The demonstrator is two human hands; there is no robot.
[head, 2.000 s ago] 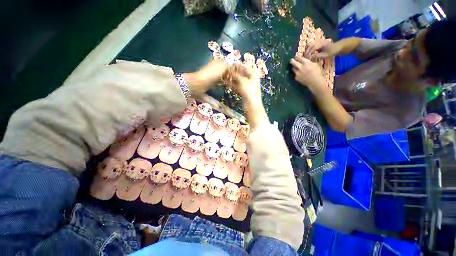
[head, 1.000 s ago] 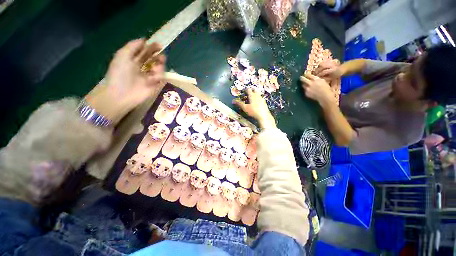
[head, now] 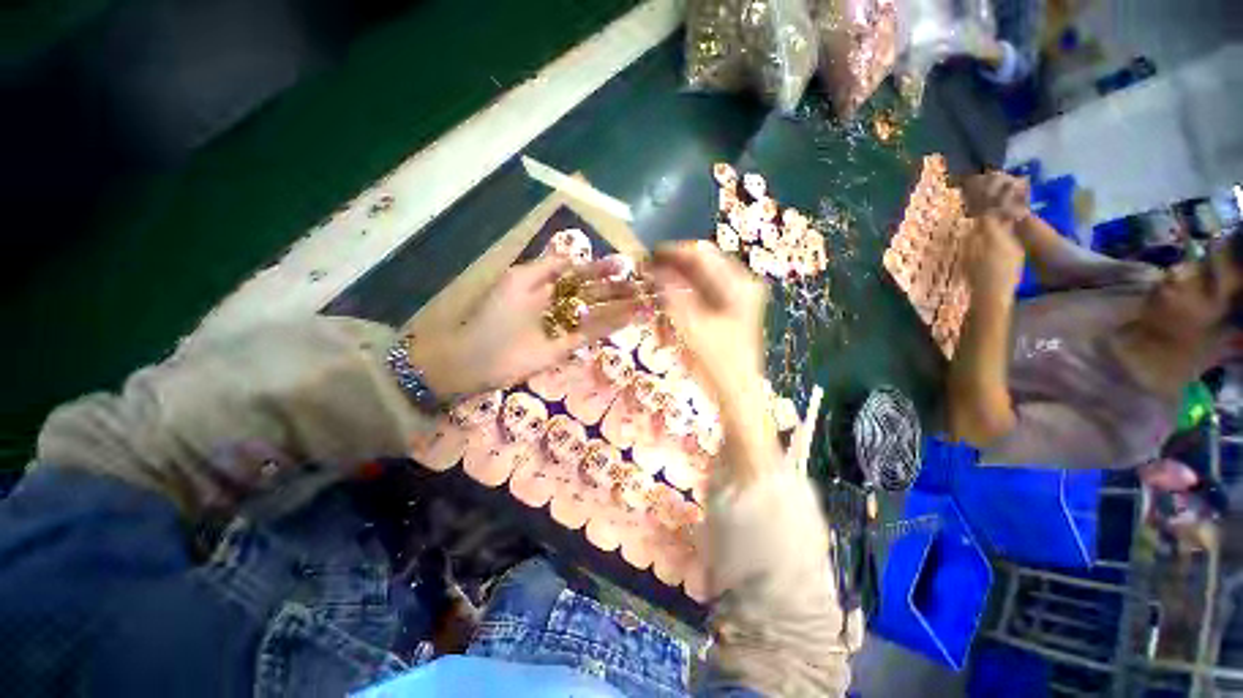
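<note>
Pale pink plastic housings (head: 545,480) with round heads lie in close rows on the dark board (head: 470,511) in front of me. My left hand (head: 507,327) is over the upper left of the board, palm up, with a small heap of brass-coloured contacts (head: 564,303) in the palm and fingers. My right hand (head: 709,307) is beside its fingertips, over the board's upper edge, fingers bent together and blurred; I cannot tell if they pinch a piece. The hands hide some housings. Round pink-white inserts (head: 770,235) lie in a loose pile beyond the board.
A pale strip (head: 575,188) lies at the board's far corner. Clear bags of parts (head: 856,52) stand at the bench's far end. A round black grille (head: 886,439) is at right. A coworker (head: 1077,368) sits opposite with another pink board (head: 931,252). Blue bins (head: 935,589) are at right.
My left hand has come from the left with the brass pieces to over the board. My right hand has left the insert pile and is beside it. The view has shifted.
</note>
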